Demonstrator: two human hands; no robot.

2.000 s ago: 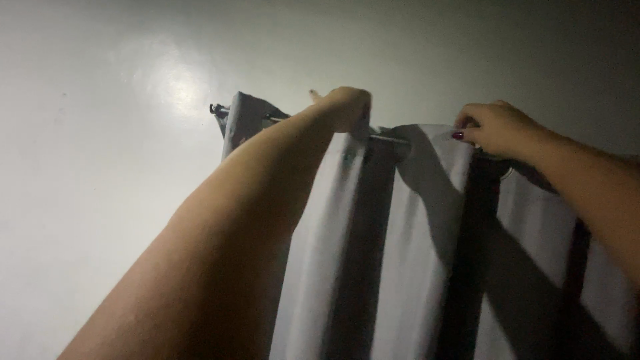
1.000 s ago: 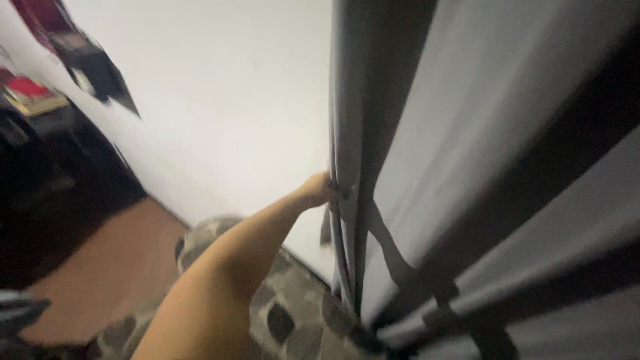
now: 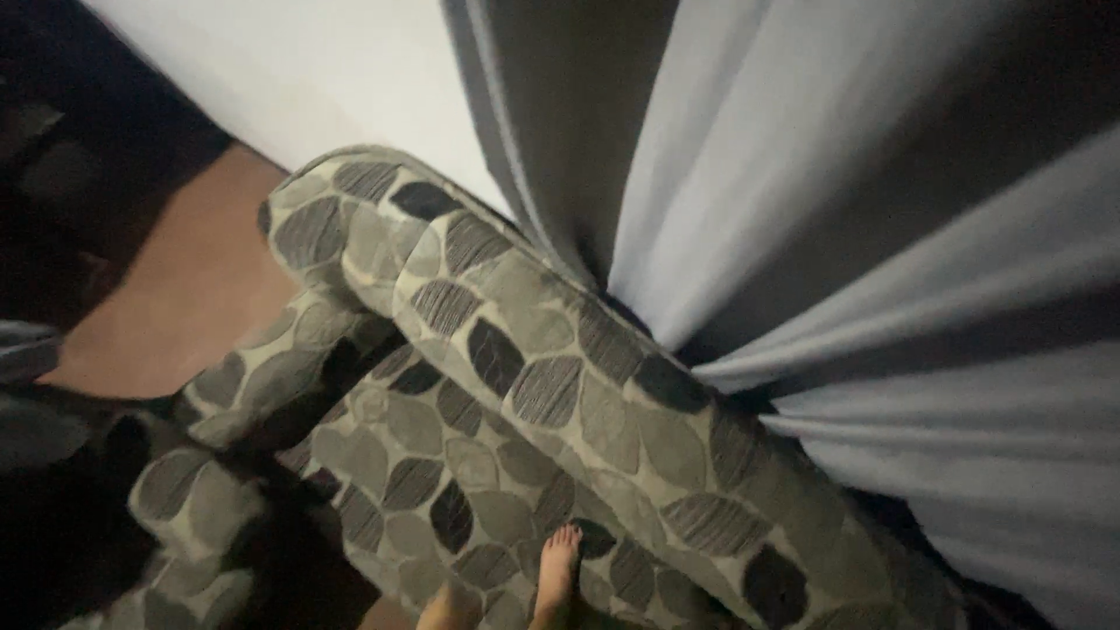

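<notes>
Neither of my hands shows in the head view. A grey curtain [image 3: 744,175] hangs in deep folds on the right, and its lower part passes behind the backrest of a sofa [image 3: 542,324] covered in leaf-patterned fabric. A bare foot [image 3: 557,560] rests on the patterned seat [image 3: 420,481] at the bottom. Beside it, at the lower edge, a blurred patch of skin shows; I cannot tell which body part it is.
A white wall [image 3: 350,79] stands behind the sofa, left of the curtain. The sofa's armrest [image 3: 271,376] is at the left, with reddish-brown floor [image 3: 192,280] beyond it. Dark, unclear objects lie along the left edge.
The view has swung down from the curtain rod to the sofa. Both hands were at the curtain's top, then one held its side edge; now neither is in view.
</notes>
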